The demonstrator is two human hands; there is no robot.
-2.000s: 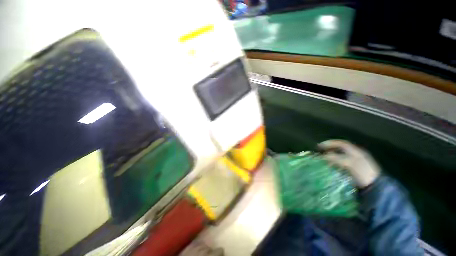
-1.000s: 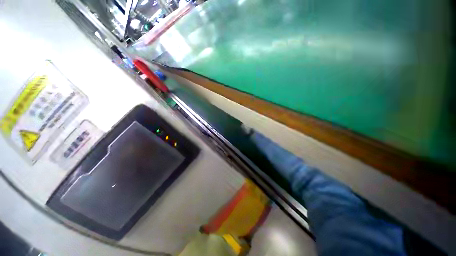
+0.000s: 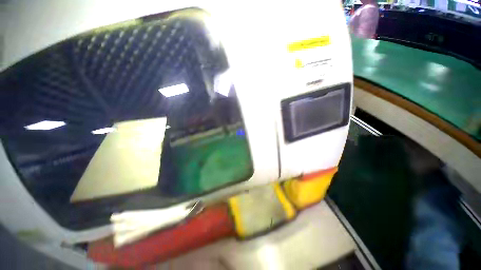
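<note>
The white cabinet (image 3: 258, 31) stands in front of me. Its dark curved window (image 3: 63, 79) shows a cream panel (image 3: 126, 158) and a green mat (image 3: 221, 163) inside. No board can be made out on the mat. Folded white strips (image 3: 147, 221) lie on the red padding (image 3: 179, 240) below the window. A blurred light-blue sleeve (image 3: 435, 227) shows at the lower right. I cannot make out my right hand at its end. My left hand is not in view.
A dark control screen (image 3: 318, 114) sits on the cabinet's right side, above yellow-edged padding (image 3: 262, 212). A green-topped bench (image 3: 401, 66) with brown edging runs along the right. A dark green strip (image 3: 374, 174) with metal rails lies between. Part of a person (image 3: 365, 20) shows at the top right.
The view has swung back to the window from the control screen and bench. The green item under my right hand two seconds ago is out of sight. The sleeve is now blurred at the lower right.
</note>
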